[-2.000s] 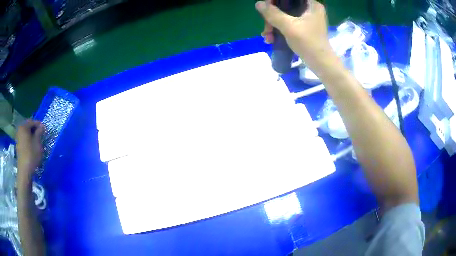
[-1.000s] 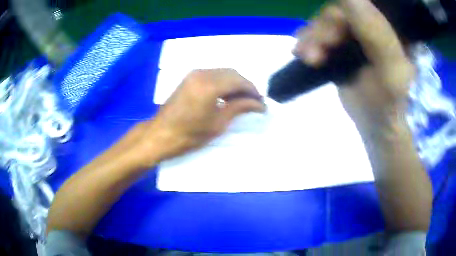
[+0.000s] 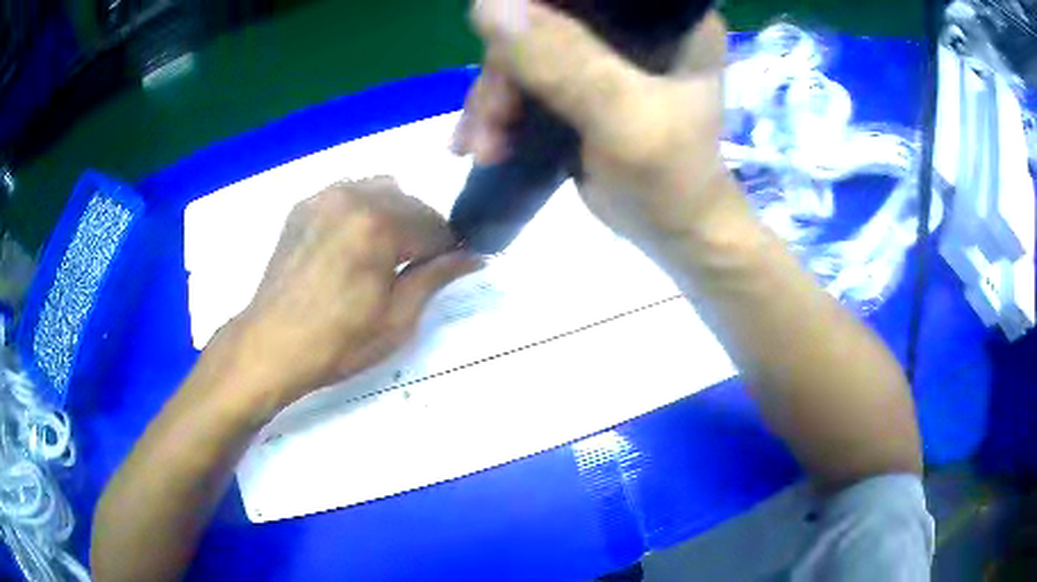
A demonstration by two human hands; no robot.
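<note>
White power strips [image 3: 534, 370] lie side by side, back side up, on the blue surface. My right hand [image 3: 625, 125] grips the thick black electric screwdriver [image 3: 517, 188], tilted with its tip down to the left over the strips. My left hand [image 3: 347, 284] is over the strips, its thumb and forefinger together at the screwdriver's tip. Whether a screw is between the fingertips cannot be seen. The bit is mostly hidden by the fingers.
The blue screw bin [image 3: 85, 273] full of silvery screws stands at the left. White cords [image 3: 34, 489] lie at the left edge. Coiled cords in clear film [image 3: 807, 148] and stacked white strips [image 3: 984, 171] are at the right. A thin black cable [image 3: 923, 205] hangs there. Clear tape [image 3: 608, 455] is near the front.
Since a second ago, the view has shifted and the strips' seams show more clearly. The screwdriver's tip has come to my left fingertips. Earlier, my left hand was at the screw bin.
</note>
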